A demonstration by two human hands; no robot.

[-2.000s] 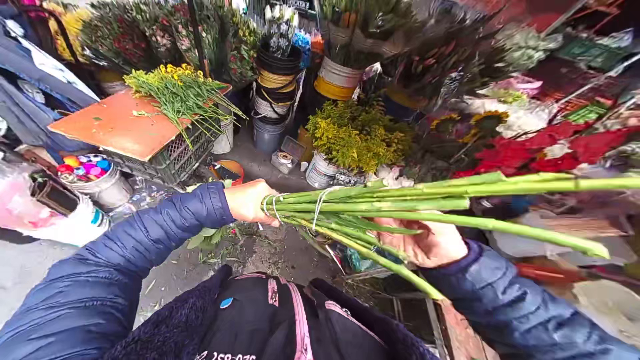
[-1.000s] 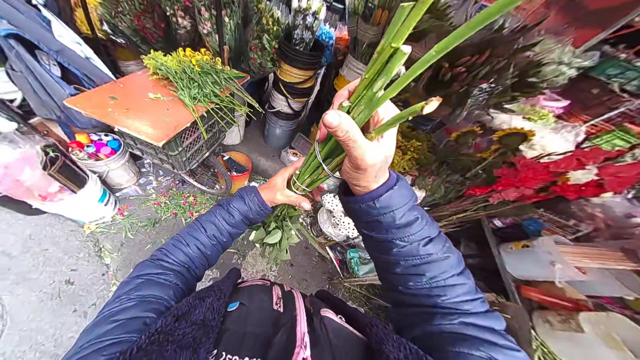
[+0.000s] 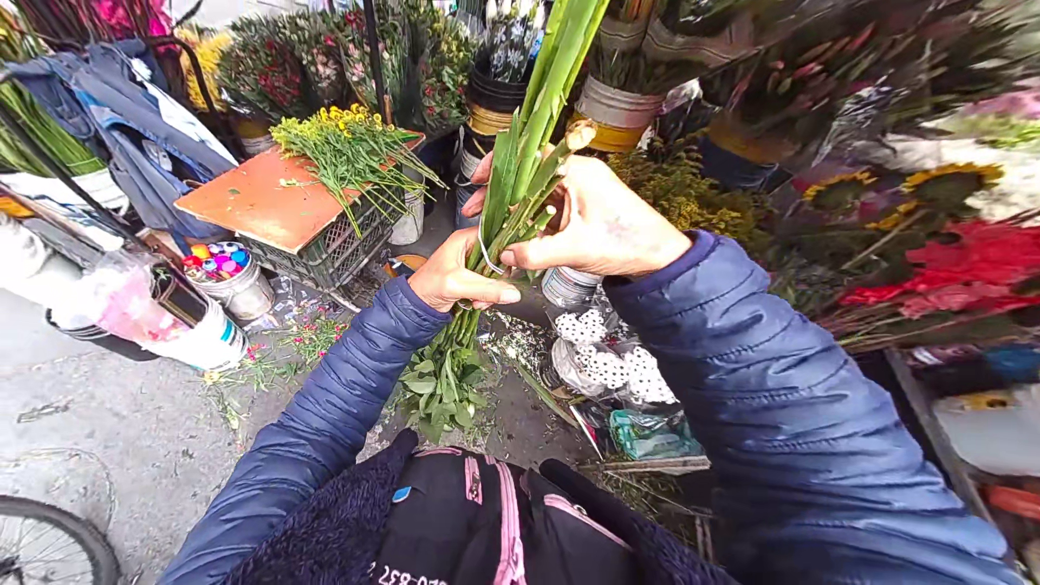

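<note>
A bunch of green flower stems point(image 3: 532, 122) stands upright before me, cut ends up, with its leaves point(image 3: 445, 386) hanging below. My left hand point(image 3: 457, 280) grips the bunch low, its thumb across the stems. Just above it, my right hand point(image 3: 605, 215) closes around the stems from the right, thumb beside a thin pale band point(image 3: 485, 248) that loops around them. The flower heads are not visible.
At the left, yellow flowers point(image 3: 345, 142) lie on an orange board point(image 3: 260, 199) over a crate point(image 3: 325, 252). Flower buckets stand ahead. Dotted white wrapped items point(image 3: 605, 361) lie below right, red flowers point(image 3: 975, 260) at the right, a bicycle wheel point(image 3: 53, 540) lower left.
The stems have swung from pointing right to nearly upright. My right hand, under the stems two seconds ago, now holds them near the band, close above my left hand.
</note>
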